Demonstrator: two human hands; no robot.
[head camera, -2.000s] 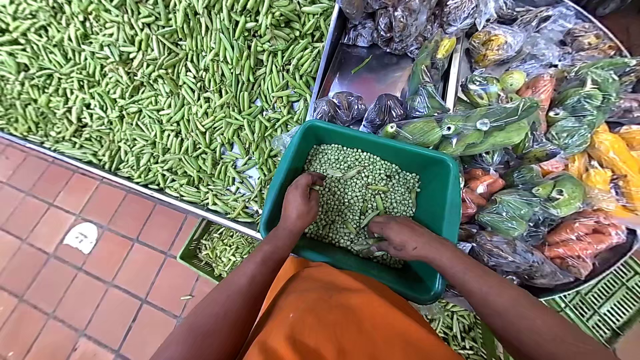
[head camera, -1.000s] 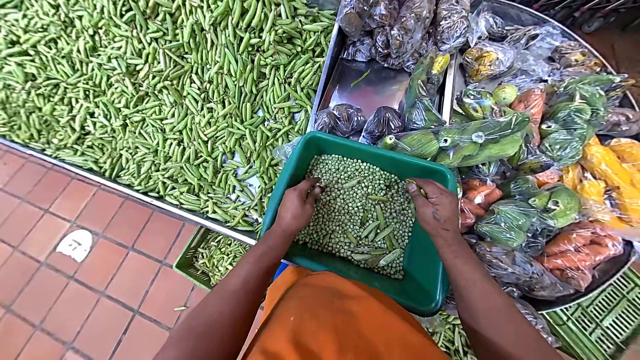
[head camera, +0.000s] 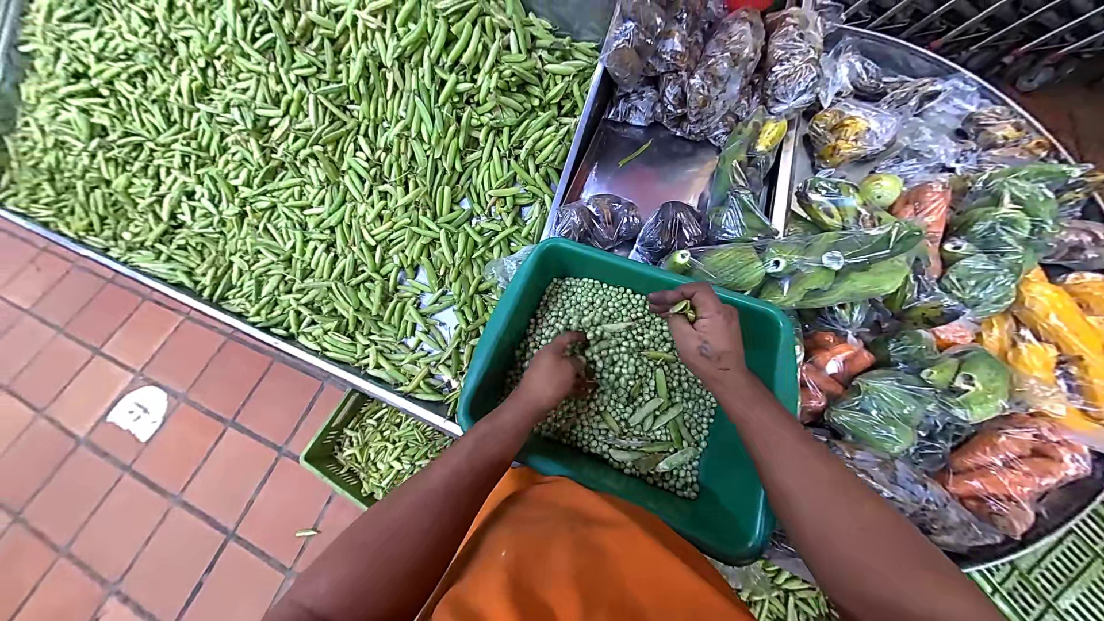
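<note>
A green plastic tub is right in front of me, partly filled with shelled green peas. Several pea pods lie on the peas toward the near right. My left hand dips into the peas at the tub's left side, its fingertips partly hidden; whether it holds anything cannot be made out. Over the far right part of the peas, my right hand is curled around small green pod pieces. Beyond the tub to the left spreads a wide display of unshelled pea pods.
Plastic-wrapped vegetables fill a rounded stand at the right. A metal tray lies behind the tub, with dark bagged produce around it. A green crate of pods stands low at the left, by the tiled floor. Another green crate is at lower right.
My right hand has moved from the tub's right side in over the peas and now holds pod pieces. My left hand has moved from the left rim down into the peas.
</note>
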